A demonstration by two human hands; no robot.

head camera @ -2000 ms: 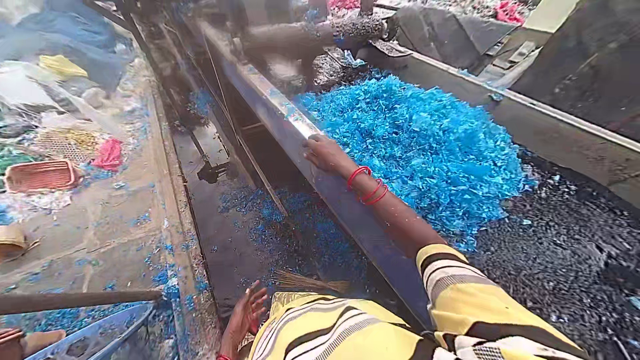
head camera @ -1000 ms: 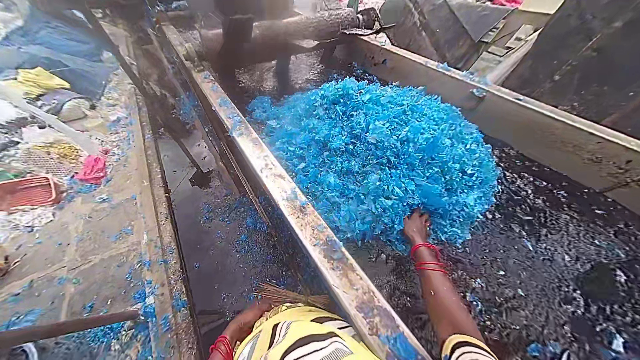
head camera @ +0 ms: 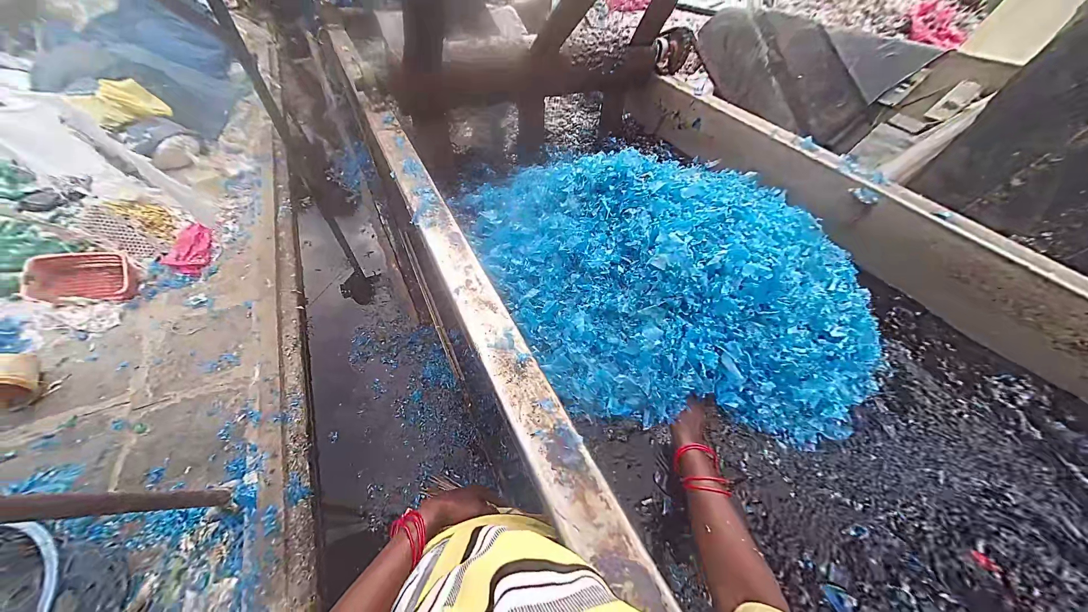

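A large heap of blue plastic flakes (head camera: 680, 280) lies in a metal-walled tank, in dark water dotted with scraps. My right hand (head camera: 693, 412), with red bangles at the wrist, reaches into the near edge of the heap; its fingers are hidden beneath the flakes. At the lower middle, left of the tank's rim (head camera: 510, 365), my left hand (head camera: 459, 508) rests against my yellow patterned clothing, beside some thin straw-like bristles (head camera: 442, 484). Whether its fingers hold anything cannot be seen.
A horizontal roller (head camera: 527, 76) and posts cross the tank's far end. Left of the rim runs a channel of dark water (head camera: 365, 425), then a paved ledge (head camera: 195, 357) strewn with flakes, a red basket (head camera: 81, 276) and bags. A metal bar (head camera: 110, 503) juts in at lower left.
My right hand was on the tank's rim two seconds ago, then at the heap's near edge; now its fingers are in the flakes. My left hand, spread open earlier, now lies against my clothing.
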